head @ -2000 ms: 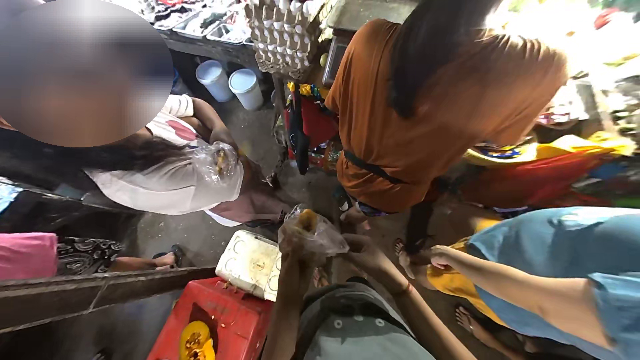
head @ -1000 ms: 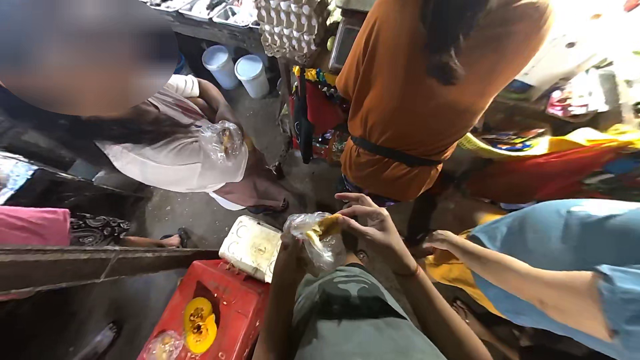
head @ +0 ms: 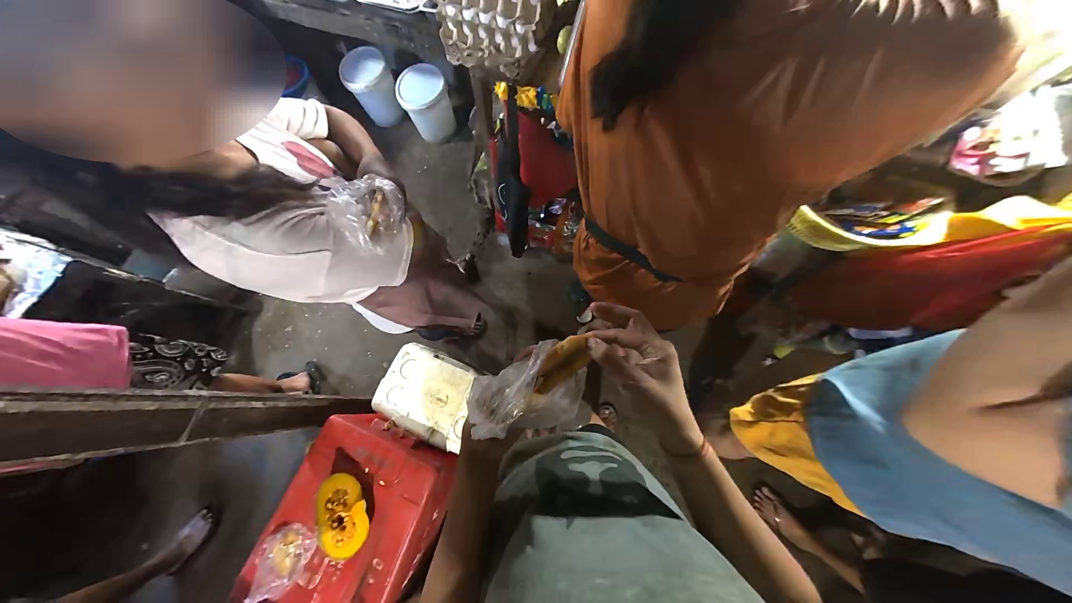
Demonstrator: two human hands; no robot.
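My right hand [head: 632,356] pinches the upper end of a yellow-brown, elongated food piece [head: 563,362] between thumb and fingers. The lower part of that piece sits in a clear plastic bag [head: 515,398]. Behind the bag is my left hand, mostly hidden; it supports the bag from below. Left of my left forearm, a cut squash [head: 342,515] with orange flesh and seeds lies on a red plastic box [head: 398,481], beside another clear plastic bag [head: 285,557]. A white lid or container [head: 427,394] adjoins the box's far end.
A person in an orange top [head: 670,167] stands ahead. On the left, another person holds a clear bag [head: 368,213]. Someone in blue clothing [head: 888,419] is close on my right. Two white buckets [head: 425,100] stand below egg trays [head: 494,33]. A wooden beam [head: 184,419] crosses the left side.
The food piece now shows higher out of the bag, held at its upper end by my right hand. The person in orange has shifted and leans toward the right.
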